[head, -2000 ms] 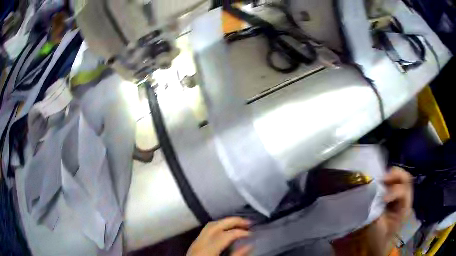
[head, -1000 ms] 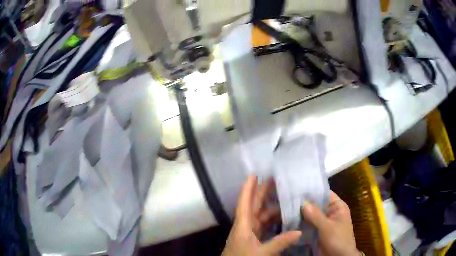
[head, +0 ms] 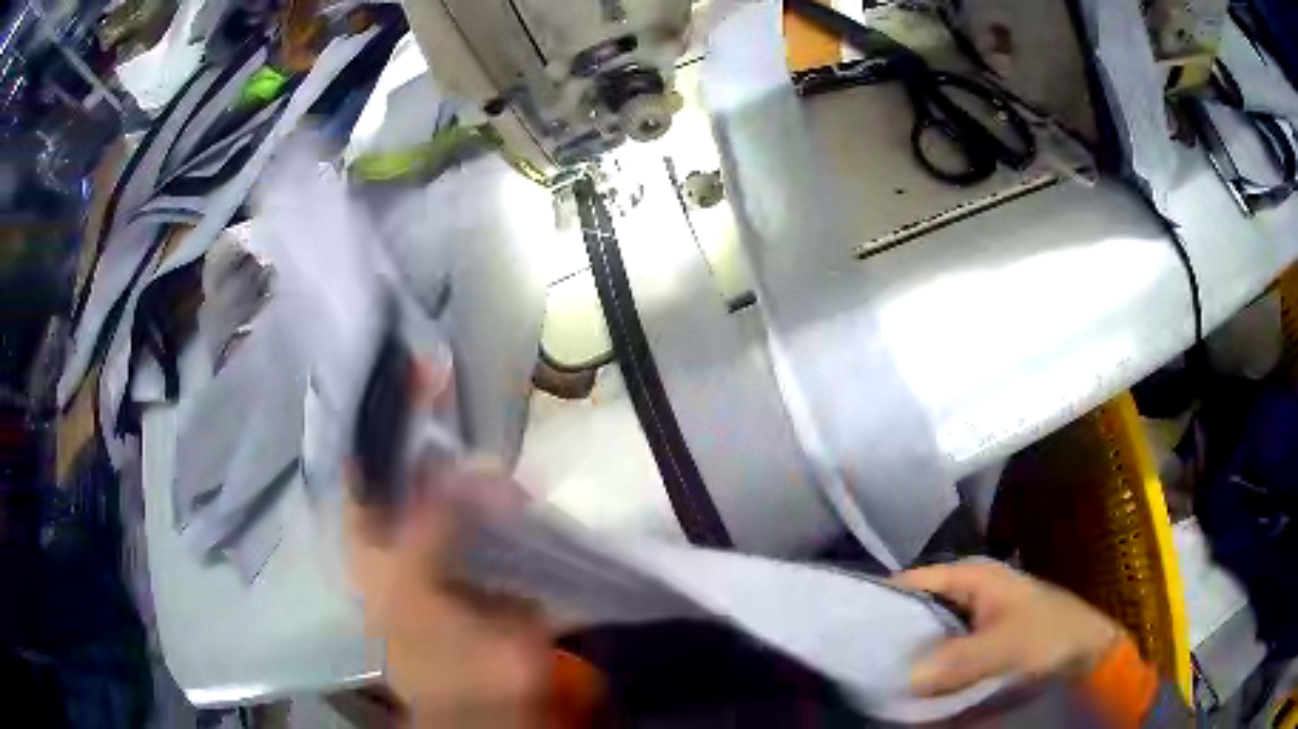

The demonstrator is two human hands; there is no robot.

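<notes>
A long light grey fabric strip [head: 769,612] with a dark edge hangs between my hands in front of the table edge. My left hand [head: 456,570] is blurred and grips the strip's left part, which flares up over the loose grey pieces. My right hand [head: 1004,634] holds the other end at the lower right, thumb and fingers around it. A black tape [head: 641,370] runs from under the presser foot [head: 577,185] down towards the table edge, on a grey strip. Another light grey strip [head: 840,385] lies right of it.
The sewing machine head [head: 570,71] stands at the top. Black scissors [head: 968,135] lie right of it. Loose grey pieces [head: 242,427] lie on the left. Part-sewn dark-edged strips [head: 185,185] are heaped at upper left. A yellow basket [head: 1153,527] is below the table at right.
My left hand has moved left and up, drawing the bunched grey strip out long between both hands. My right hand has moved right. The view has shifted, with the machine now further right.
</notes>
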